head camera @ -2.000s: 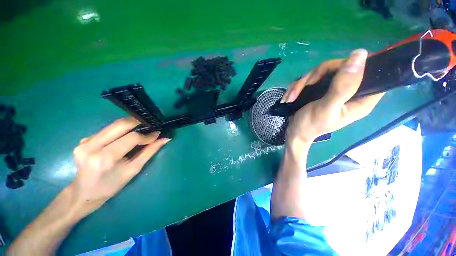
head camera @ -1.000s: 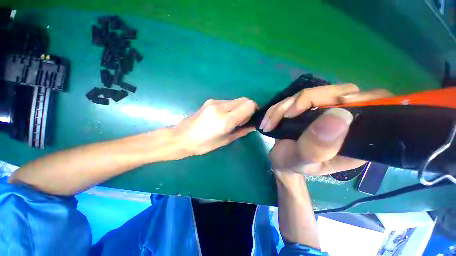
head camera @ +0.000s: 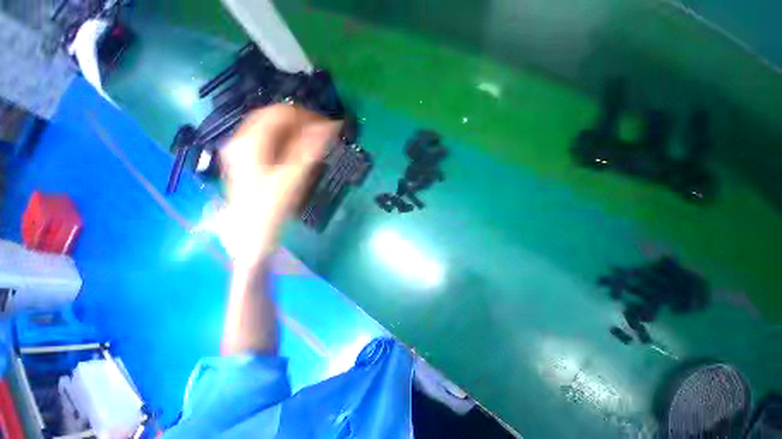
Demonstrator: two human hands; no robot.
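My left hand (head camera: 279, 176) is blurred and reaches over the pile of black brackets (head camera: 249, 86) at the left end of the green bench. Whether its fingers hold a part cannot be told. My right hand and the screwdriver are not in view. A black bracket with upright arms (head camera: 647, 163) lies alone on the far right of the bench, blurred. The round mesh-like dish (head camera: 707, 403) is at the lower right, cut by the bottom edge.
Small black blocks lie in a near heap (head camera: 420, 167) beside the pile and another heap (head camera: 660, 287) above the dish. Left of the bench are a blue floor (head camera: 141, 249), a red box (head camera: 51, 223) and a rack with white items (head camera: 99, 399).
The view has swung left. My left hand has gone from beside the screwdriver tip to the bracket pile. My right hand and the screwdriver have left the picture.
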